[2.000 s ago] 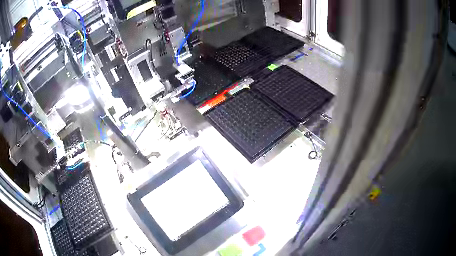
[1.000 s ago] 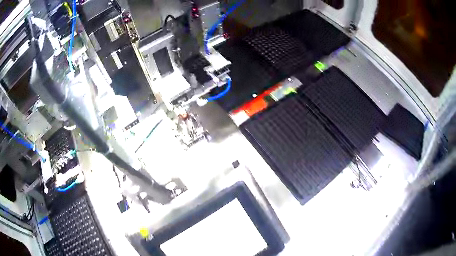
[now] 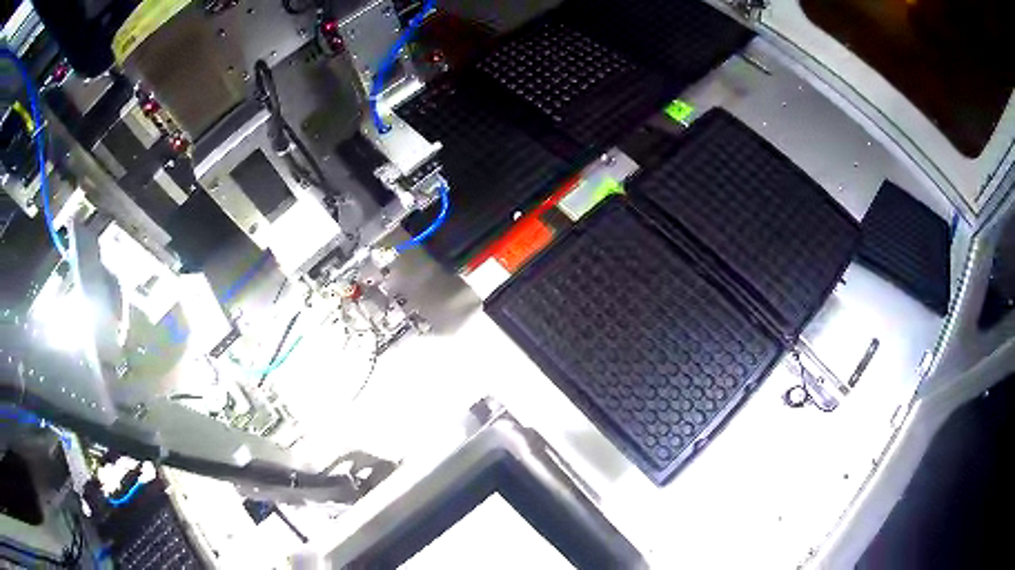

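Note:
No hand is in view. A black component tray (image 3: 640, 334) with a grid of round pockets lies on the white machine deck, right of centre. A second black tray (image 3: 746, 212) lies beside it, further back and to the right. More dark trays (image 3: 557, 72) lie behind them, one with small silvery dots in its pockets. A red label strip (image 3: 525, 243) and small green patches (image 3: 679, 111) lie between the front and back trays. A smaller-looking black tray (image 3: 907, 245) lies at the right by the frame.
The touchscreen (image 3: 495, 540) is cut off by the bottom edge. Gantry heads (image 3: 267, 200) with blue air tubing (image 3: 443, 217) stand at left and centre. A thick dark cable (image 3: 223, 468) crosses the lower left. The machine door (image 3: 907, 67) with an amber-brown window is at upper right.
The view has moved closer to the trays and turned. The pale curved edge on the right has left the tray area, and the black tray by the right frame has come into view. The touchscreen sits lower.

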